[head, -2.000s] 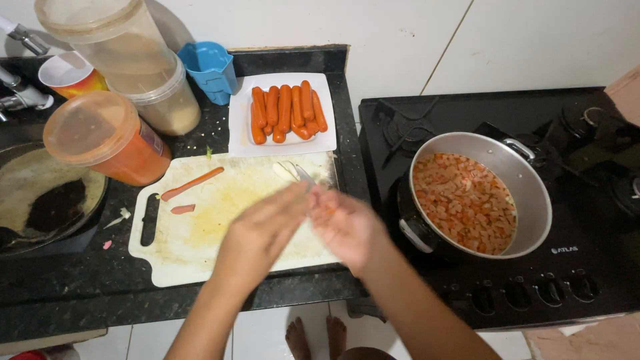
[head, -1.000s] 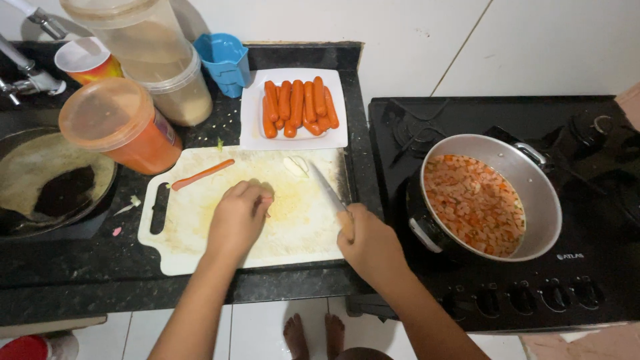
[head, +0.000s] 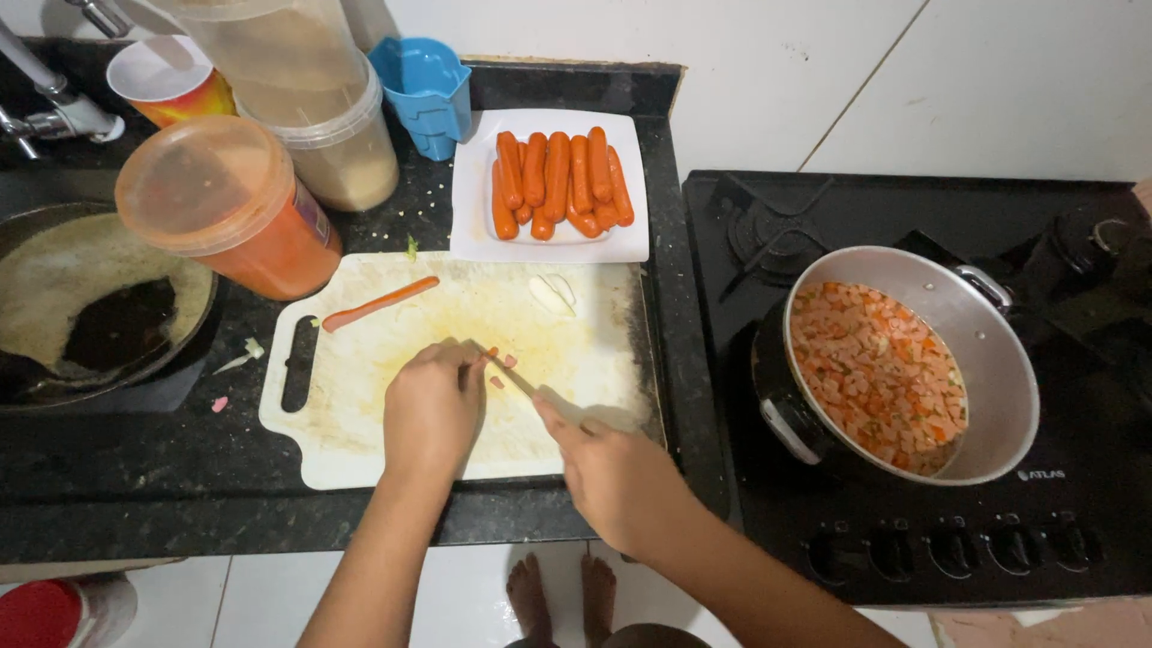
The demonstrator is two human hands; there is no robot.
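Note:
My right hand (head: 612,468) grips a knife (head: 509,373) whose blade lies over the middle of the white cutting board (head: 360,432). At the blade's tip, my left hand (head: 434,405) has its fingers closed on a sausage piece, mostly hidden by the fingers. Small cut sausage bits (head: 497,382) lie beside the blade. A long sausage strip (head: 381,303) rests at the board's upper left, and pale peeled pieces (head: 551,295), perhaps garlic or onion, at its upper right. Behind the board, a white square plate (head: 468,241) holds several whole sausages (head: 557,175).
To the right, a metal pot (head: 999,387) of chopped pieces in liquid stands on a black gas cooktop (head: 900,558). An orange lidded tub (head: 261,234), stacked plastic containers (head: 351,162) and a blue cup (head: 432,99) stand behind left. A pan (head: 90,297) is far left.
The knife has moved left, from beside the pale pieces to my left hand's fingertips. Small sausage bits now show by the blade.

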